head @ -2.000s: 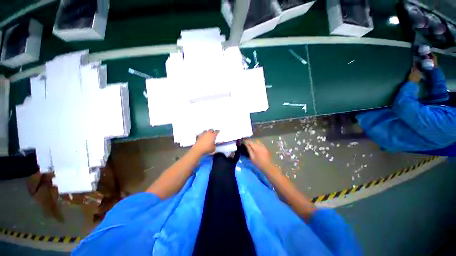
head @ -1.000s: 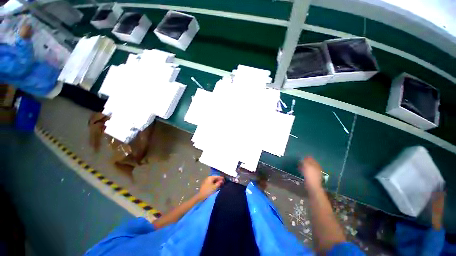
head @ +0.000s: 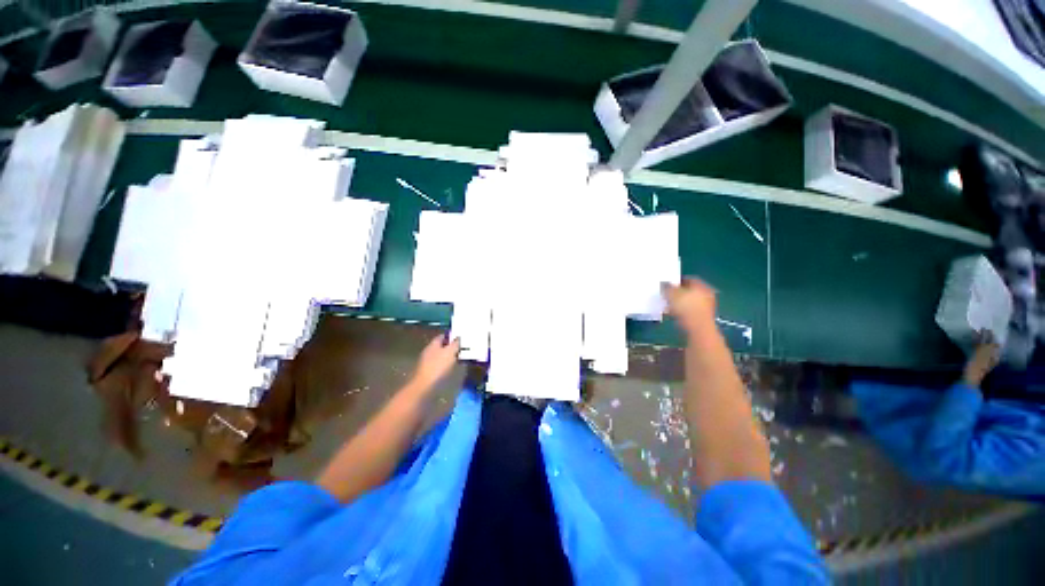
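Note:
A stack of flat white cross-shaped box blanks (head: 533, 258) lies on the green bench straight in front of me, its lower end reaching past the bench edge. My right hand (head: 693, 307) is bare, with its fingers on the edge of the right flap. My left hand (head: 438, 357) is bare, with its fingertips at the lower left corner of the blanks. Its grip is too small and blurred to tell.
A thicker blank stack (head: 246, 252) lies left, with upright white card (head: 57, 189) beyond. Boxes with dark contents (head: 304, 52) stand across the far strip, behind a metal upright (head: 688, 74). A coworker's hand (head: 982, 357) holds a white box (head: 974, 303) at right.
The view has turned. My right hand has moved from beside the stack onto its right flap. My left hand has moved from near my body to the stack's lower left corner.

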